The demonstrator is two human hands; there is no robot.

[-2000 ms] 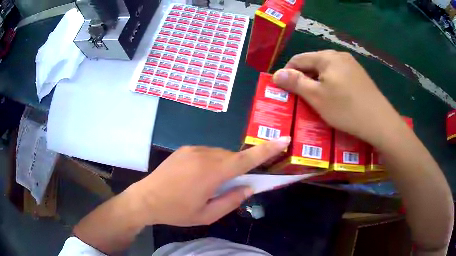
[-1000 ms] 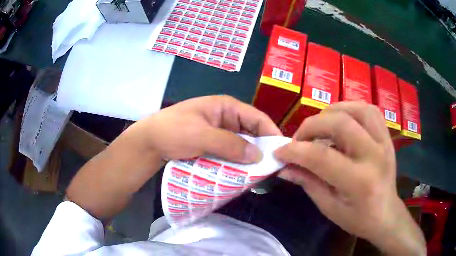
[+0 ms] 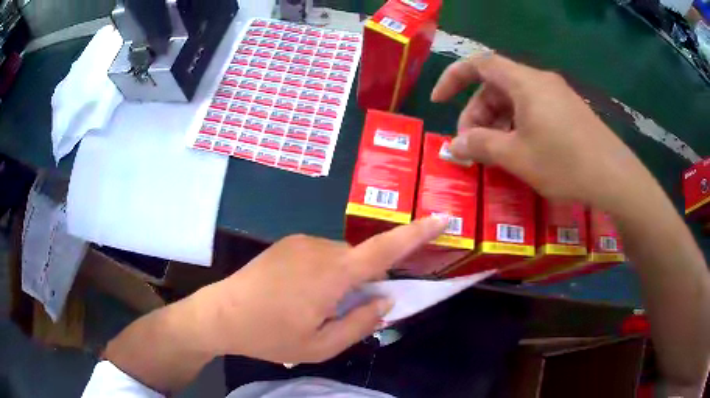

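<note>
Several red retail boxes (image 3: 383, 167) with yellow bottom edges and white barcode panels stand in a row on the green bench. The leftmost box bears a small label near its top. My right hand (image 3: 521, 128) has its thumb on a small label (image 3: 450, 151) near the top of the second box, with the index finger raised. My left hand (image 3: 311, 291) holds a folded label sheet (image 3: 424, 295), its white back showing, between thumb and fingers. Its index finger touches the second box's barcode.
A full label sheet (image 3: 280, 97) lies behind the row, beside a black and silver metal device (image 3: 159, 54). White paper (image 3: 148, 186) lies left. Another red box (image 3: 395, 58) stands behind, and one (image 3: 698, 186) is at the right edge. An open brown carton (image 3: 592, 365) is below right.
Since one second ago, my right hand has left the label sheet and moved up to the second box. My left index finger has extended onto that box. The sheet's printed side has mostly turned from view.
</note>
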